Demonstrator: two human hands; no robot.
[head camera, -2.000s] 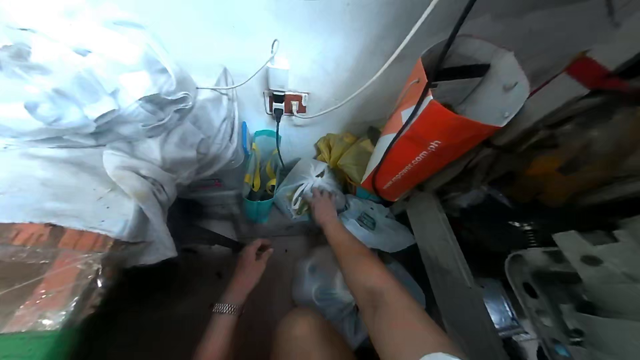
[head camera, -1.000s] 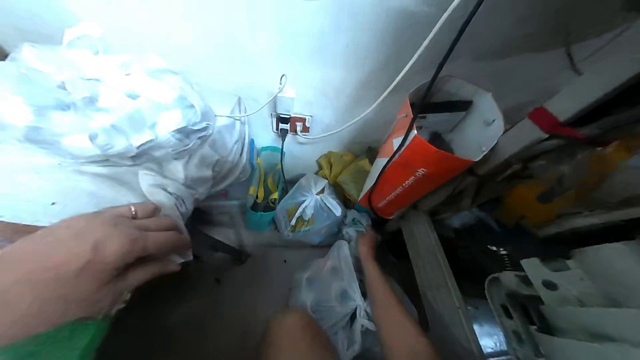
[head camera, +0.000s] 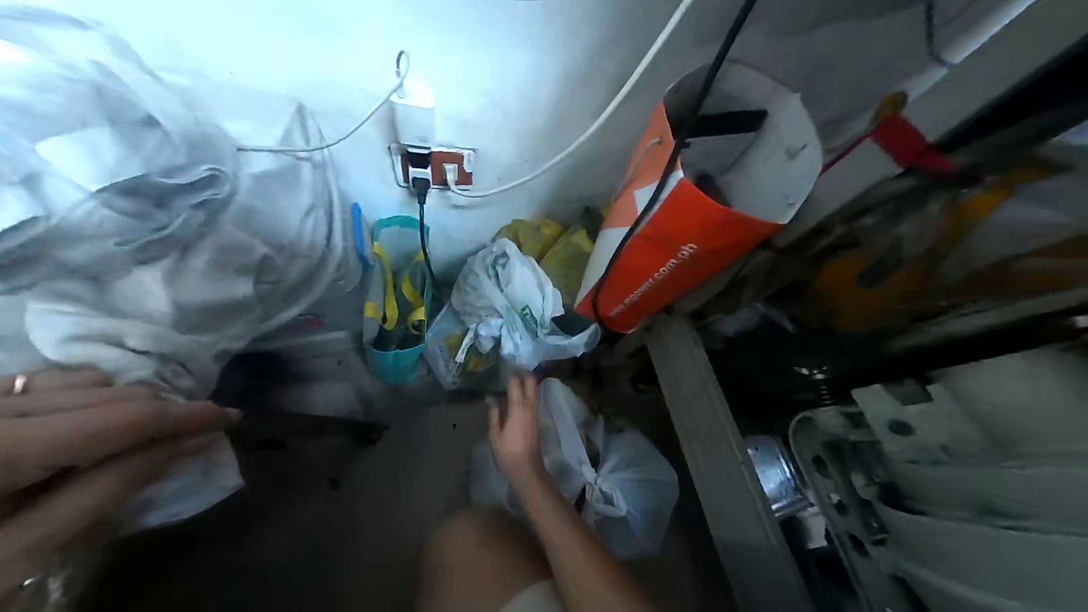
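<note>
My left hand (head camera: 93, 433), with a ring on one finger, is at the left edge. Its fingers close on the lower part of a bunched white cloth (head camera: 178, 255). My right hand (head camera: 516, 425) is empty, fingers slightly apart, just below a crumpled white plastic bag with green print (head camera: 510, 297). That bag lies over a clear bag with yellowish contents (head camera: 459, 348). Knotted translucent plastic bags (head camera: 625, 484) sit to the right of my right wrist. A teal container (head camera: 395, 361) with yellow-strapped items stands left of the printed bag.
An orange and white paper bag (head camera: 680, 255) leans at the right. A wall outlet (head camera: 438, 167) carries plugs, a white adapter (head camera: 414, 115) and cords. A wooden beam (head camera: 714, 442) and a grey slotted plastic object (head camera: 960, 476) are at the right. Yellow bags (head camera: 552, 251) lie against the wall.
My left hand has moved left from the floor to the white cloth. The green-printed bag, earlier right of the clear bag, now lies over it. My right hand has moved away from the clear bag.
</note>
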